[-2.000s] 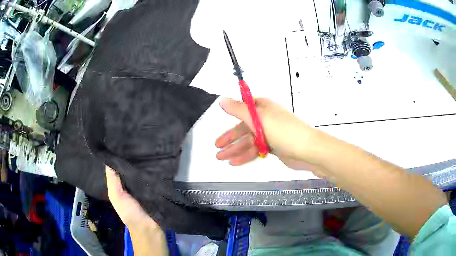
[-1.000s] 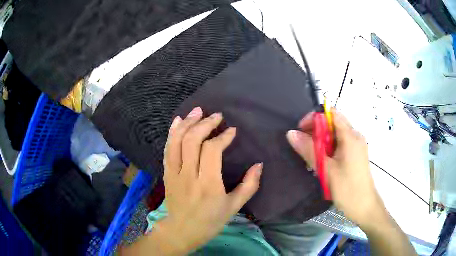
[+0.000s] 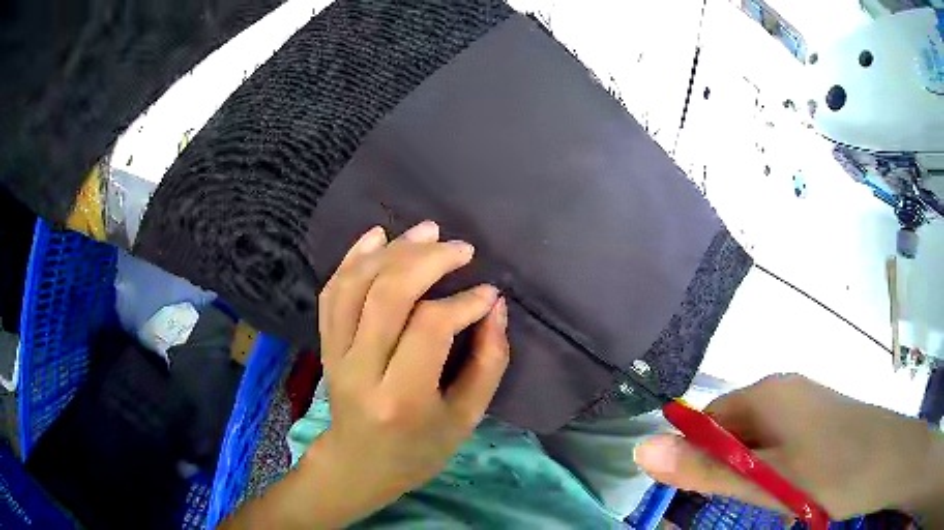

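Observation:
A dark garment panel (image 3: pixel 274 140) with a fine ribbed look lies over the table's front edge. A smooth dark grey patch (image 3: pixel 549 155) covers much of it. My left hand (image 3: pixel 414 331) presses on the patch, with thumb and fingertips together at a fold or slit line, pinching the cloth there. My right hand (image 3: pixel 797 440) holds fabric scissors by the red handle (image 3: pixel 740 455). The dark blades lie along the line on the patch and point towards my left fingertips. Whether the blades are open or closed is hard to tell.
The white sewing machine (image 3: pixel 880 88) stands at the upper right on the white table (image 3: pixel 807 233). Thread snips (image 3: pixel 901 197) and a narrow tan stick (image 3: pixel 893 300) lie beside it. Another dark cloth (image 3: pixel 93 83) is at the upper left. A blue crate (image 3: pixel 67 311) is below left.
The scissors have swung from pointing up beside the panel to lying along the patch. My right hand moved down and right. The patch lies flatter, and my left fingers have closed onto its line.

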